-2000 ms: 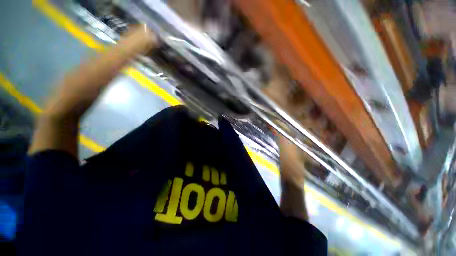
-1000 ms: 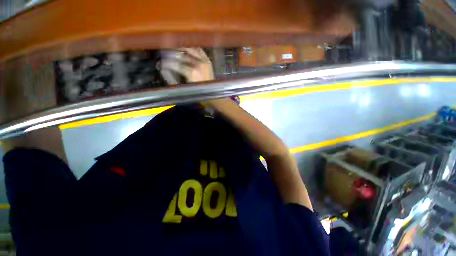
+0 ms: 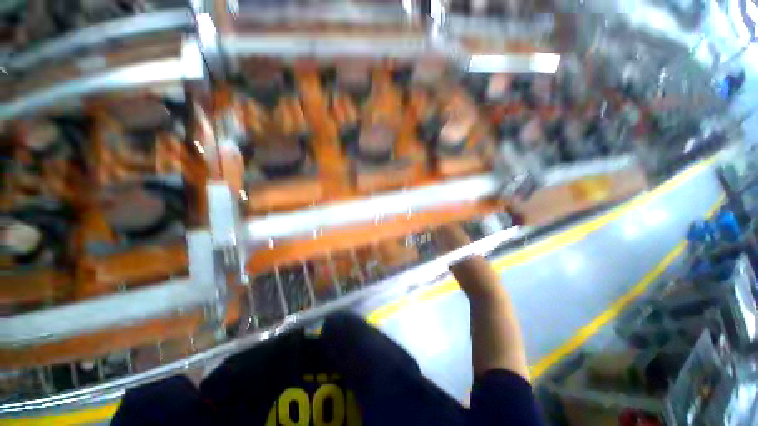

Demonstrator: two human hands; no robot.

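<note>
Orange-brown fixture boards [image 3: 366,218] with rows of round dark parts [image 3: 278,156] sit on the wire rack, blurred. Silver-white bars [image 3: 374,205] run across them. My right hand [image 3: 451,240] is at the rack's front rod, beneath the front edge of a board; it is blurred and partly hidden, and I cannot tell whether it holds anything. My left hand is not in view; only dark sleeve cloth shows at the lower left.
The rack's chrome front rod [image 3: 391,287] crosses between my body and the boards. Grey floor with yellow lines [image 3: 582,339] lies to the right. Grey carts or bins [image 3: 611,374] stand at the lower right, with blue items [image 3: 715,226] farther back.
The view has swung so the tops of the loaded boards now show. My right hand, earlier over dark parts beneath an orange board, is now farther right. My left forearm has left view.
</note>
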